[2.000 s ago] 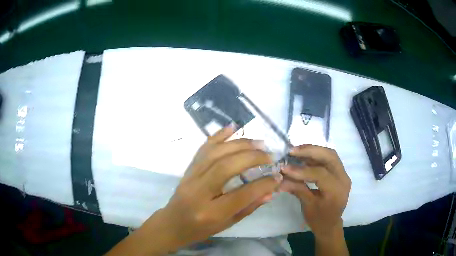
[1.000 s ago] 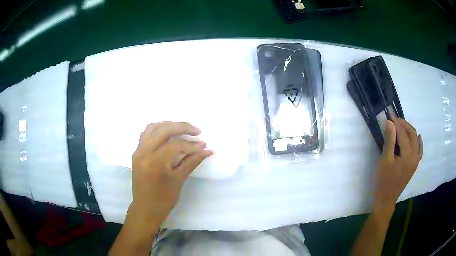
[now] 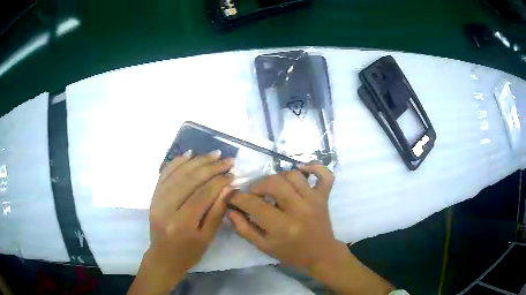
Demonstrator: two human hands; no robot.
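Observation:
A black phone housing (image 3: 209, 144) lies tilted on the white foam mat (image 3: 132, 103) in front of me, its pale window partly covered by my fingers. My left hand (image 3: 187, 199) holds its left side, fingertips on its dark upper part. My right hand (image 3: 288, 210) grips its right end and lower edge. My fingertips nearly meet at the near edge; what they do there is hidden. A bagged phone housing (image 3: 297, 86) with a dark triangular mark lies just behind. Two thicker black housings (image 3: 398, 103) lie overlapped at the right.
A black device (image 3: 254, 8) stands on the green bench (image 3: 138, 29) at the top. Dark tape (image 3: 60, 173) crosses the mat at the left. A clear plastic piece (image 3: 507, 112) lies at the far right, and a small dark object (image 3: 478, 36) is at the upper right.
My right hand has moved left from the pair of black housings. Both hands now hold a single housing at the centre left. The whole view has shifted, so the bagged housing appears further left.

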